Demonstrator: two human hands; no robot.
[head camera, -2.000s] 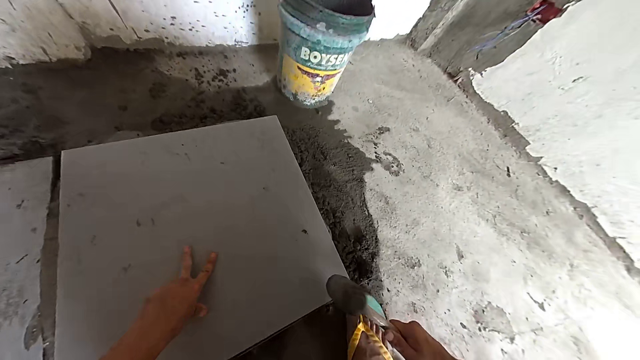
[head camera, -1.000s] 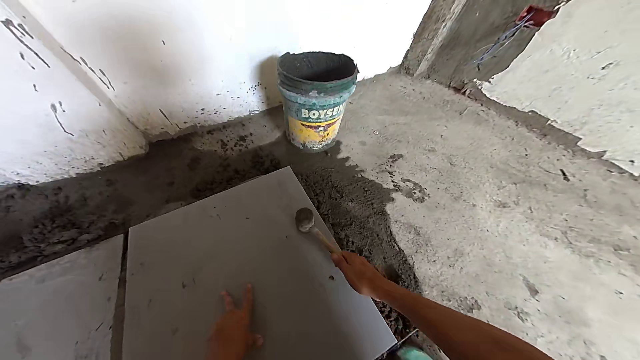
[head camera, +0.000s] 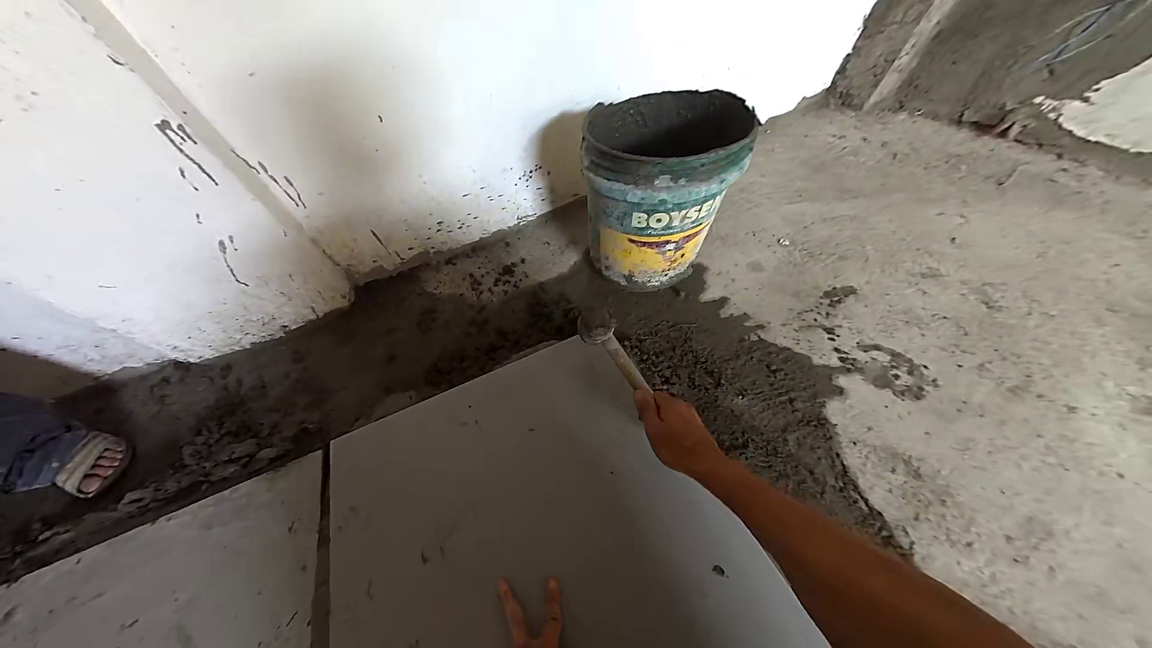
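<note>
My right hand is closed around the handle of a mallet, whose round head is at the far corner of a large grey floor tile. Whether the head touches the tile, I cannot tell. Low in the view, my left hand has two fingers spread over the same tile; the rest of it is cut off by the frame's bottom edge. Dark wet mortar lies along the tile's far and right sides. A narrow gap parts this tile from a neighbouring tile on the left.
A Boysen paint bucket with a mortar-caked rim stands beyond the tile, near the white wall. At the far left is a person's sandalled foot on the mortar strip. Rough concrete floor extends to the right.
The mallet has moved from the tile's near right corner, over its right part, to the far corner. The left hand remains on the tile. The view has shifted, bringing a foot in at left.
</note>
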